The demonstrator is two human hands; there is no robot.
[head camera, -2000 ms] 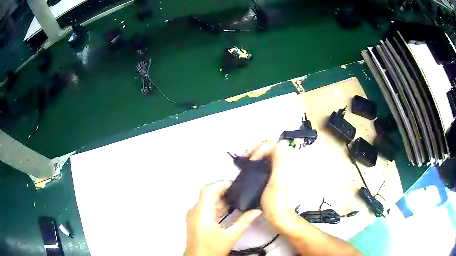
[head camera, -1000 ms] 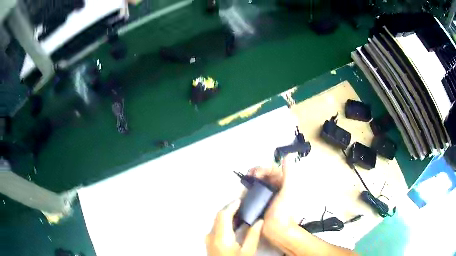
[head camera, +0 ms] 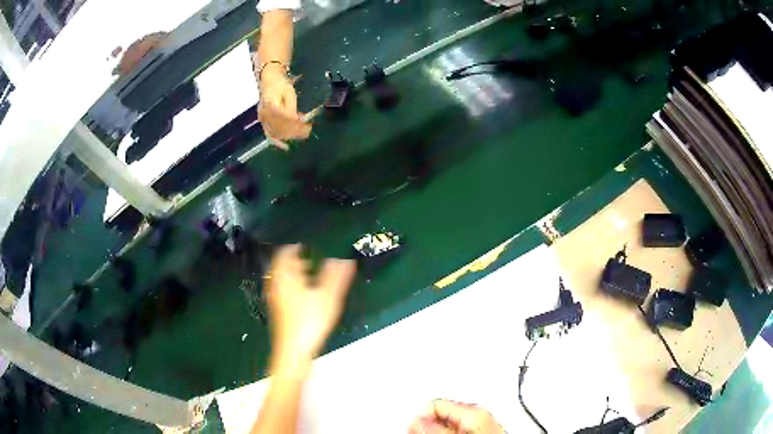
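My left hand (head camera: 307, 301) is stretched over the green belt, blurred, with thumb and fingers apart; I see nothing held in it. An open adapter housing with a yellow and white circuit board (head camera: 377, 246) lies on the belt just right of its fingers. My right hand (head camera: 458, 417) is low over the white sheet, cut off by the bottom edge, fingers curled; whether it holds anything is hidden. Another open adapter (head camera: 554, 320), with board parts showing and a black cord, lies on the sheet's right part. A coiled cord bundle (head camera: 606, 426) is at the bottom edge.
Another person's hand (head camera: 284, 110) reaches over the belt's far side. Black adapters (head camera: 625, 280) and shells lie on the brown board (head camera: 640, 199) at right, beside stacked trays (head camera: 716, 174). A grey metal post (head camera: 102, 381) stands at left. Dark blurred parts lie along the belt.
The black adapter held in both hands is no longer seen in them. My left hand has moved up and left over the belt; my right hand is lower. Another person's hand has appeared. The view has shifted.
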